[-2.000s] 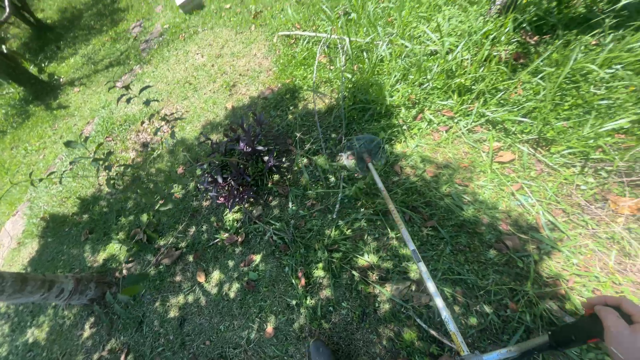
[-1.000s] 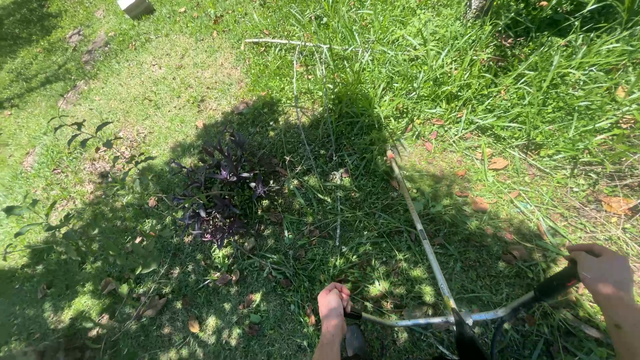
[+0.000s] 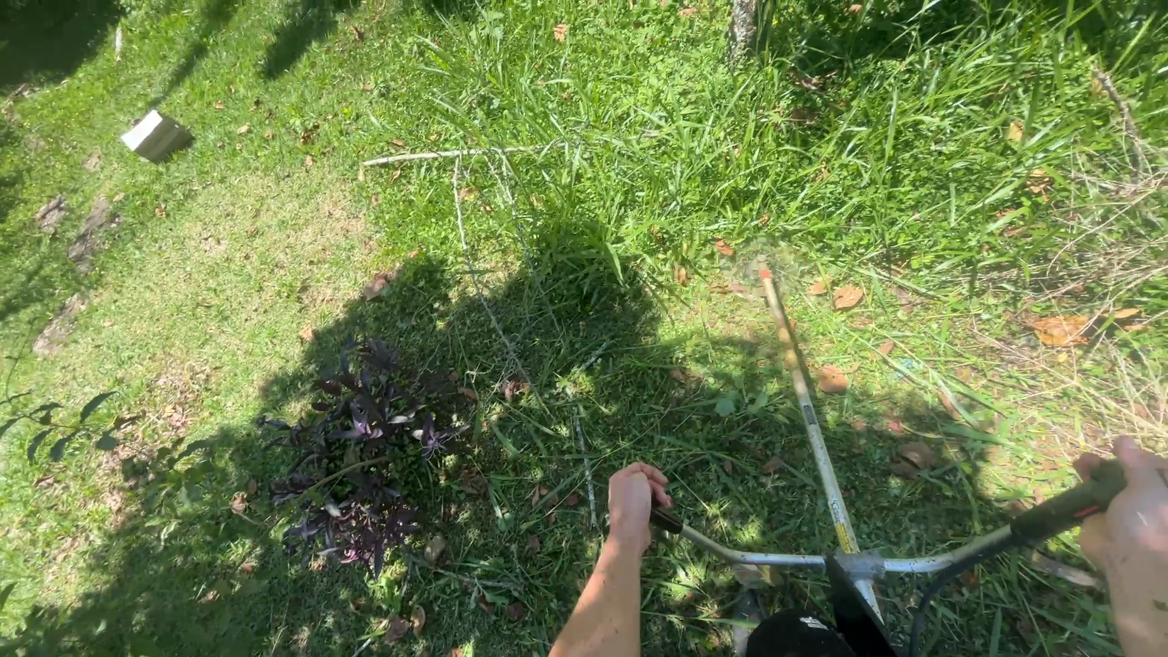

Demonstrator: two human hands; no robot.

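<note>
A brush cutter with a long metal shaft [image 3: 814, 438] and a bicycle-style handlebar [image 3: 766, 557] reaches forward over the grass. My left hand [image 3: 631, 502] is closed around the black grip at the bar's left end. At the right end, my right hand [image 3: 1131, 506] wraps the thicker black control grip [image 3: 1063, 502], from which a dark cable runs down. The cutting head [image 3: 766, 265] looks blurred, low over short grass and dry leaves at the edge of the tall grass. A black part hides some of the lower shaft.
A purple-leaved plant [image 3: 365, 447] grows left of the shaft. Thin fallen branches [image 3: 484, 292] lie across the grass, with a pale stick [image 3: 447, 156] beyond. Further off are a white block [image 3: 155, 137] and a tree trunk [image 3: 743, 27]. Dry stalks [image 3: 1113, 265] lie at right.
My left hand, out of view two seconds ago, is on the left grip. The cutting head has swung right, away from the purple plant. The view has shifted somewhat.
</note>
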